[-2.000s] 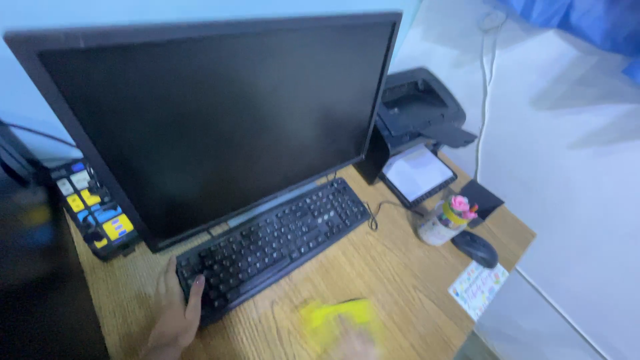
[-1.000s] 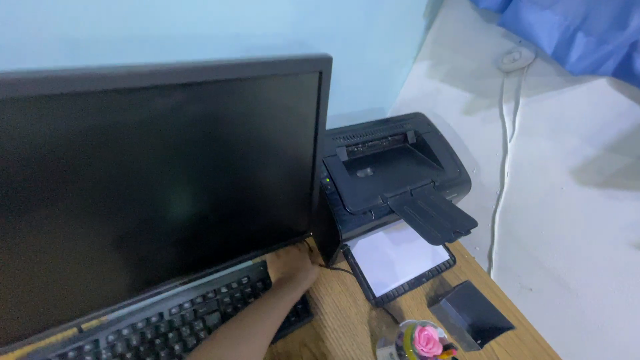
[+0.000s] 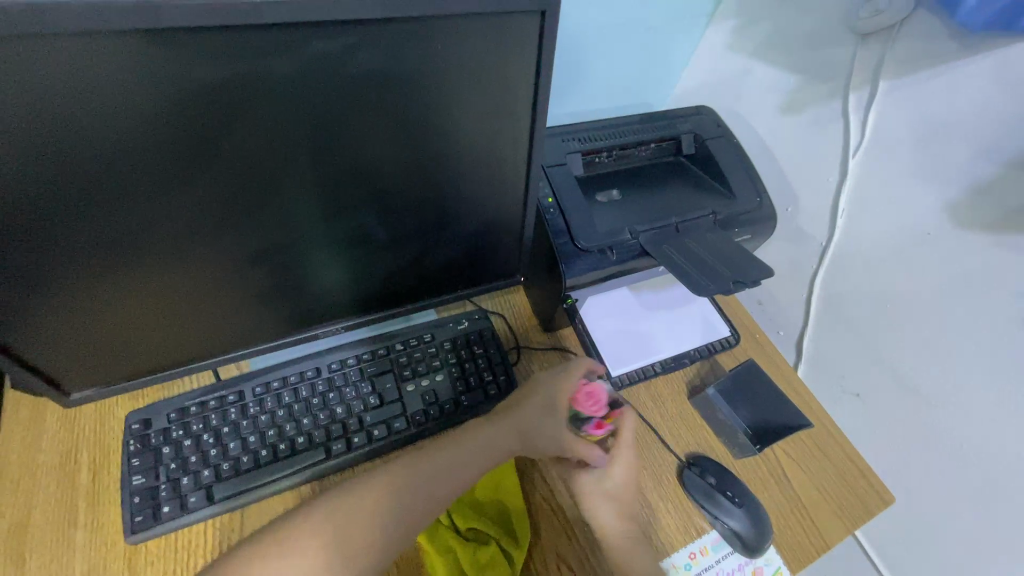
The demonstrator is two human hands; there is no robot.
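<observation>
Both hands meet around a small container topped with pink artificial flowers, right of the black keyboard. My left hand wraps its left side, the thumb toward the front. My right hand is at its right and lower side, partly blurred; its fingers are mostly hidden. A yellow-green cloth lies on the wooden desk below my left forearm. To the right, the black computer mouse rests partly on a decorated card bearing writing.
A large black monitor stands behind the keyboard. The black printer holds white paper in its front tray. An open-looking black box sits near the desk's right edge. Cables run along the wall.
My left hand has moved from the keyboard's right end to the flower container. My right hand, out of view one second ago, is now at the container. The cloth lies by the keyboard.
</observation>
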